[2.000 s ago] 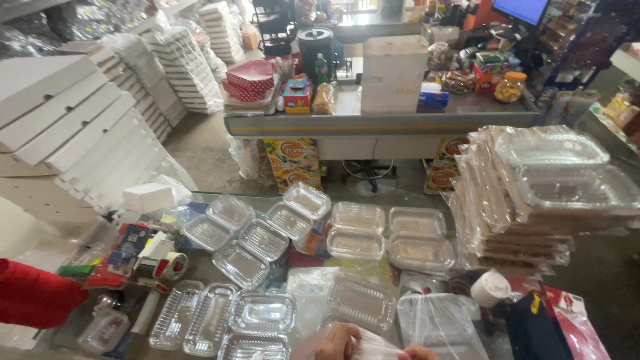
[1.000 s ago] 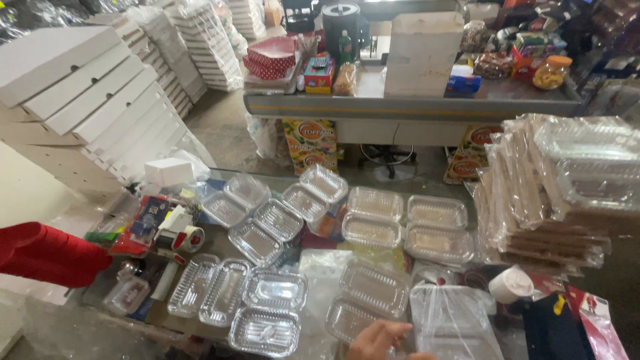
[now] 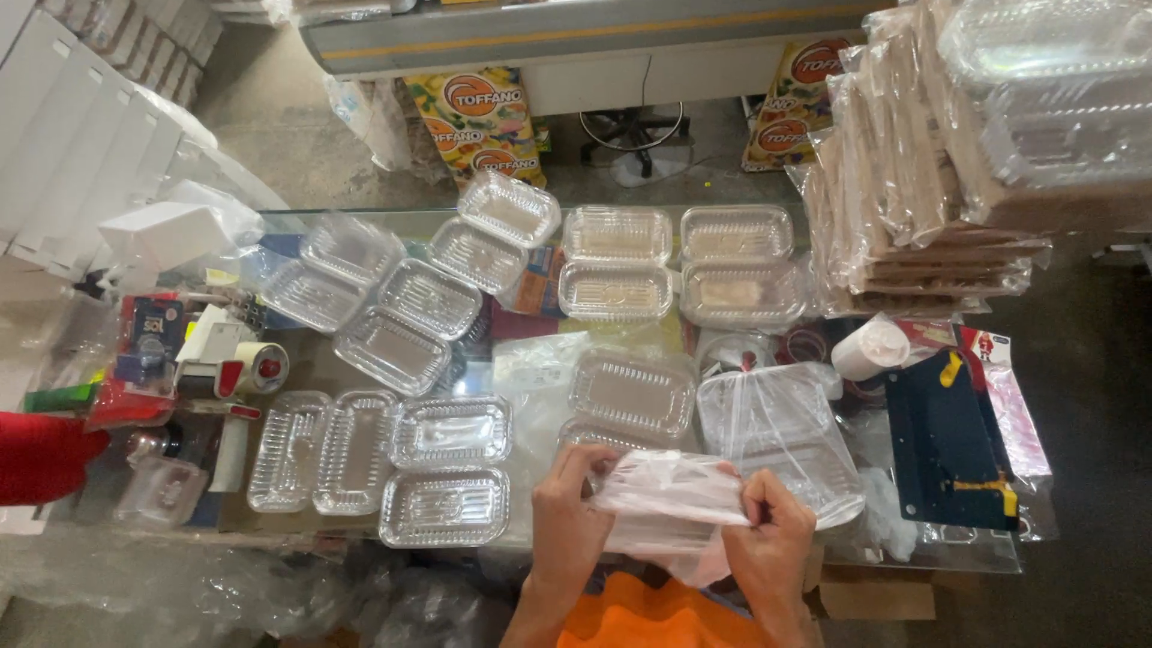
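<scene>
A translucent plastic bag [image 3: 670, 490] is gathered and stretched between my hands at the glass counter's near edge. My left hand [image 3: 576, 499] grips its left side, and my right hand [image 3: 769, 517] pinches its right side. Just beyond the bag lies an open clear plastic hinged container [image 3: 633, 391], its nearer half partly hidden by the bag and my left hand. Right of it, another container sits inside a knotted clear bag [image 3: 778, 432]. Several open clear hinged containers [image 3: 445, 508] are spread over the counter to the left and farther back.
Tall stacks of bagged brown items [image 3: 900, 180] with clear containers on top stand at the right. A white roll [image 3: 870, 346] and a dark blue panel [image 3: 945, 441] lie nearby. At left are a tape dispenser [image 3: 216, 360], a white box [image 3: 166, 232] and something red [image 3: 45, 459].
The view has tilted down towards the counter. Both hands now show fully with the bag stretched between them; one second ago only fingers showed at the bottom edge.
</scene>
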